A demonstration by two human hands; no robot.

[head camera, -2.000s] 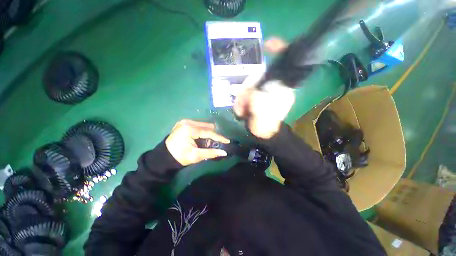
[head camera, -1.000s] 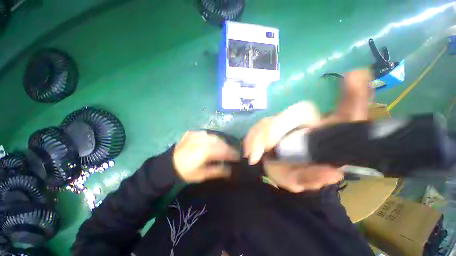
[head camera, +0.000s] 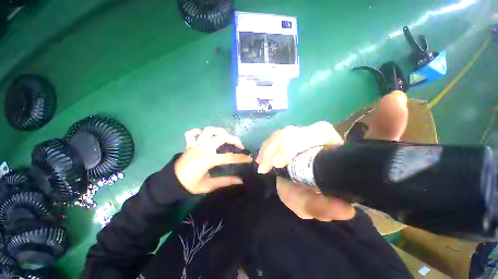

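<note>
The electric screwdriver (head camera: 404,182) is a thick black cylinder with a silver-white label, lying across the lower right and pointing left. My right hand (head camera: 311,163) is wrapped around its front end, with the thumb raised above it. My left hand (head camera: 207,163) holds a small black part (head camera: 230,149) between thumb and fingers, just left of the driver's tip. The part's far end and the tip are dark against the black clothing, so I cannot tell whether they touch.
The blue-and-white screw feeder (head camera: 266,62) stands beyond my hands. Ribbed fan heads (head camera: 100,148) lie at left beside shiny screws (head camera: 104,185). More fan heads lie farther back. The parts carton (head camera: 420,125) at right is partly hidden. Black parts (head camera: 392,79) lie behind it.
The screwdriver has swung down from the upper right to lie across the lower right, in my right hand. My right hand has left the feeder's front. Fan heads at the back have shifted left.
</note>
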